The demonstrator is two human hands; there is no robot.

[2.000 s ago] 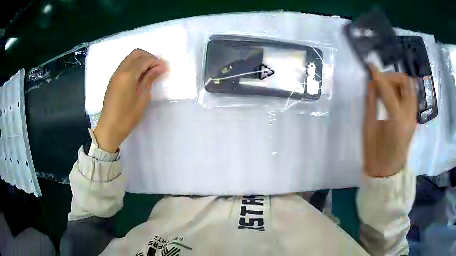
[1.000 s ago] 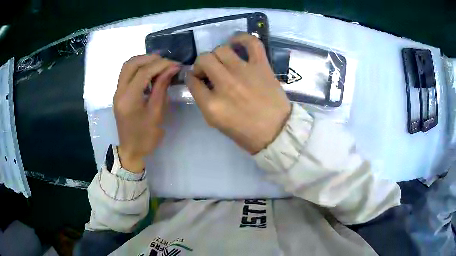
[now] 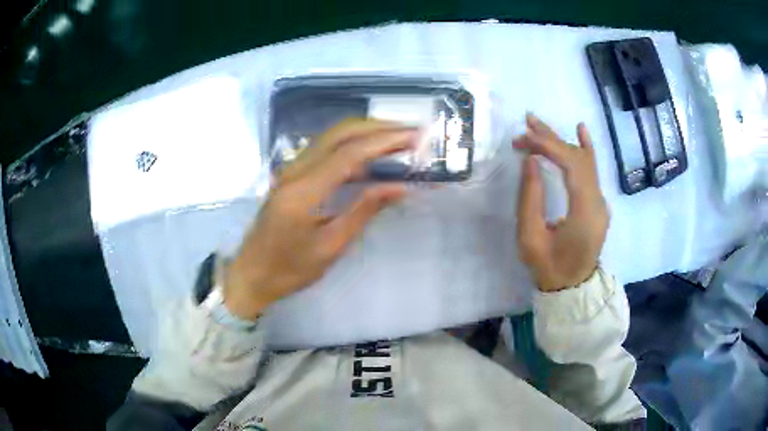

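A black phone-sized frame in a shiny clear bag [image 3: 457, 126] lies flat on the white foam sheet [image 3: 404, 278] in front of me. My left hand [image 3: 316, 198] is over its left and middle part, blurred, fingers apart, and hides some of it; whether the fingers touch the film is unclear. My right hand [image 3: 566, 198] is to the right of the bagged frame, fingers spread and empty. A white stack of empty bags [image 3: 181, 160] with a small dark triangle mark lies at the left.
Two black frames [image 3: 636, 118] lie side by side at the right of the sheet. Crinkled clear film [image 3: 728, 126] is at the far right edge. A dark surface [image 3: 59, 244] and a white strip [image 3: 18, 316] are at the left. A pale blue sleeve [image 3: 724, 353] shows at lower right.
The frame my hands were working on at the left now lies bagged in the middle. My right hand has moved right, off it, and is open. My left hand has moved right over the bagged frame.
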